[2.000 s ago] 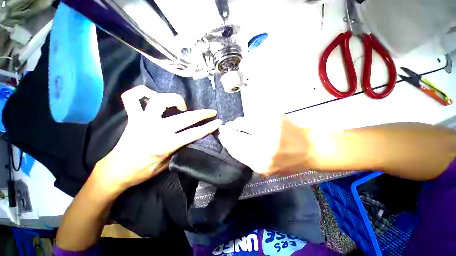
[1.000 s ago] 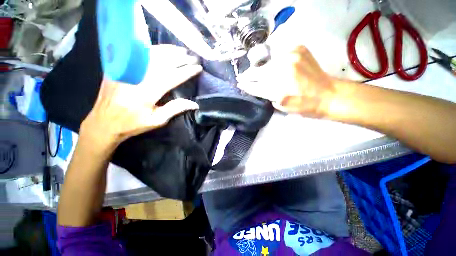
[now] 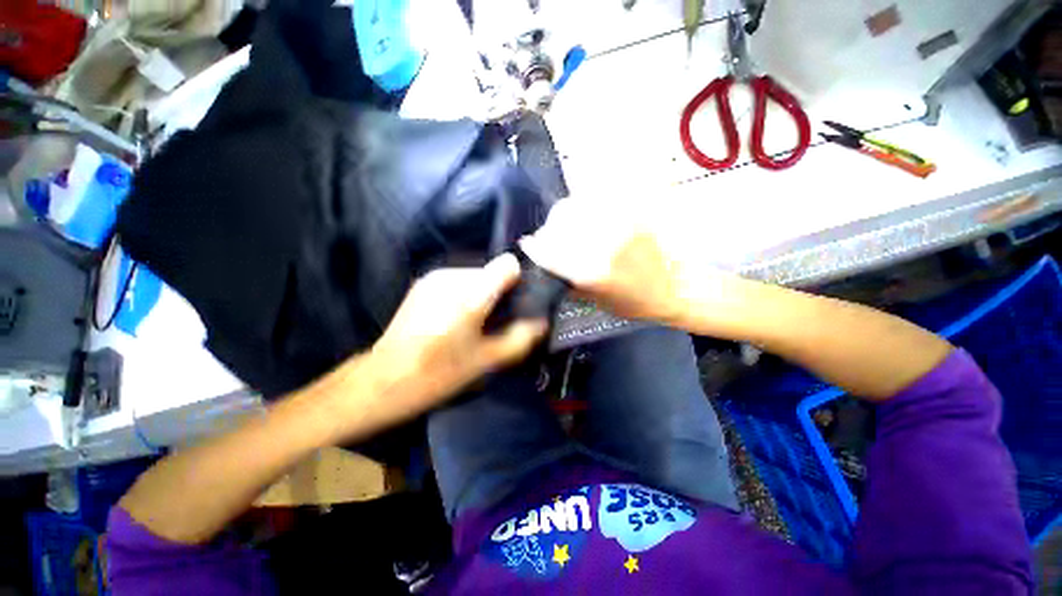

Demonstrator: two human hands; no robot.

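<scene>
A large black fabric piece [image 3: 268, 233] lies left of the needle and reaches over the table's front edge. A dark grey, bluish layer [image 3: 530, 157] of it shows just below the presser foot area. My left hand [image 3: 460, 320] grips a bunched dark part of the fabric [image 3: 530, 291] at the table edge, thumb and fingers around it. My right hand [image 3: 606, 262] pinches the same part from the right, its fingertips close to the left hand. The exact fold between the hands is blurred. The sewing machine's needle area [image 3: 532, 76] is above the hands and overexposed.
Red-handled scissors [image 3: 745, 122] and orange-and-yellow snips [image 3: 879, 149] lie on the table at the right. A light blue machine part [image 3: 389, 42] is at the top. The table's ruled front edge [image 3: 815, 256] runs below. A blue crate [image 3: 815, 437] stands on the floor at the right.
Both hands have drawn down and together, away from the needle toward the table edge, with the fabric between them. The black fabric now spreads wider on the left. The view has shifted back.
</scene>
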